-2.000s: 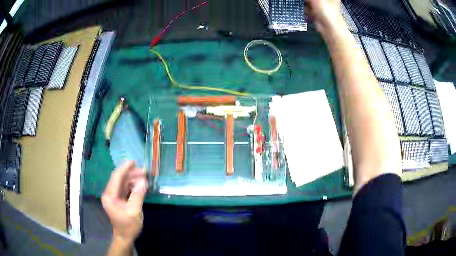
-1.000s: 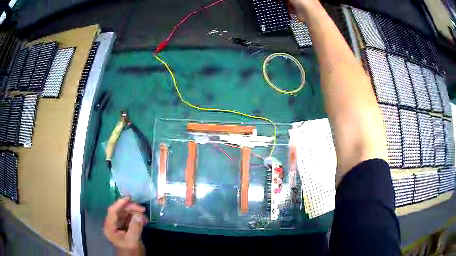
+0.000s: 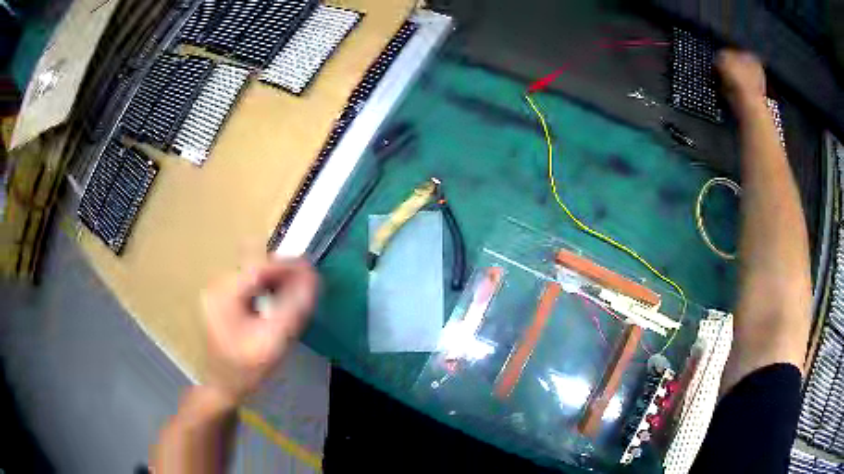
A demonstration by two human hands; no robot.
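Note:
My left hand [image 3: 259, 324] is blurred, over the near edge of the left tray, with its fingers loosely curled and no held thing visible. My right hand [image 3: 743, 81] is at the top right, beside the right edge of a black LED dot-matrix module [image 3: 694, 76]; its fingertips are too unclear to tell a grip. The clear acrylic test fixture [image 3: 467, 393] lies on the green mat with orange-brown strips and no module between them. A red and white switch row [image 3: 650, 412] is at its right side. A yellow lead [image 3: 592, 231] runs from it to a red clip [image 3: 541, 81].
The left tray [image 3: 222, 222] holds several modules on tan cardboard. Pliers [image 3: 404, 220] lie partly over a light blue sheet [image 3: 404, 305]. A wire coil [image 3: 705, 218] lies behind the fixture, partly hidden by my right arm. A perforated white sheet [image 3: 701, 398] is right of the fixture. More modules [image 3: 824, 398] are at the far right.
The view has swung left, so the fixture appears further right and tilted. My left hand has moved from beside the light blue sheet to the left tray. My right arm still reaches toward the back modules.

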